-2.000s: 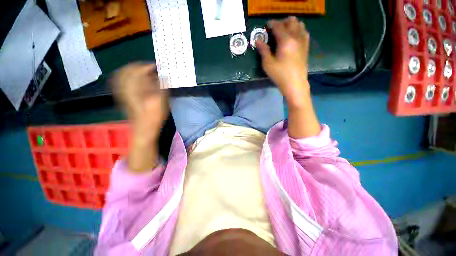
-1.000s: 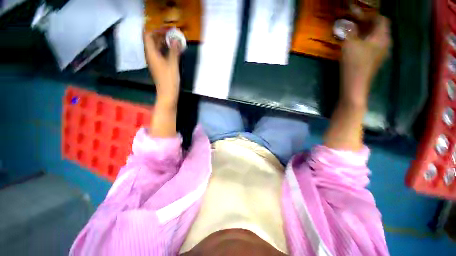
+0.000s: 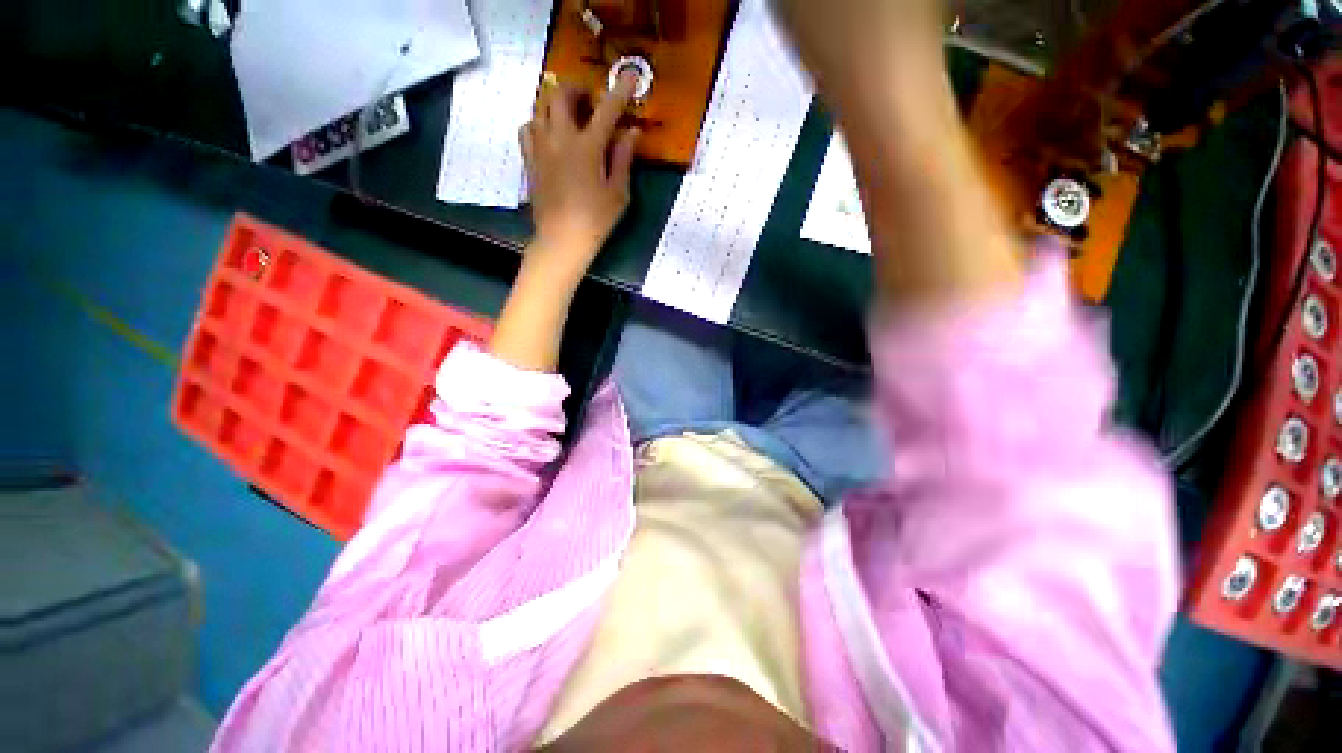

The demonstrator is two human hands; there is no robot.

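Note:
A silver-white round module [image 3: 632, 78] sits on the left orange-brown fixture [image 3: 670, 136]. My left hand [image 3: 579, 169] is at that fixture, fingers apart, its index fingertip touching the module's lower edge. Another silver-white module [image 3: 1064, 203] sits at the front of the right fixture [image 3: 1107, 250], with no hand on it. My right forearm reaches up past the left side of the right fixture. My right hand is cut off by the top edge, so its fingers are hidden.
The left red tray [image 3: 280, 386] holds one unit in its top corner pocket. The right red tray [image 3: 1219, 600] holds several silver-white modules. A printed strip [image 3: 732, 177] lies between the fixtures. Loose papers [image 3: 346, 59] lie at the left. A grey cable [image 3: 1241, 353] runs beside the right fixture.
The left module has gone from my left fingers onto the left fixture. My right hand has left the right module and moved up and left, out of the picture. The view has shifted.

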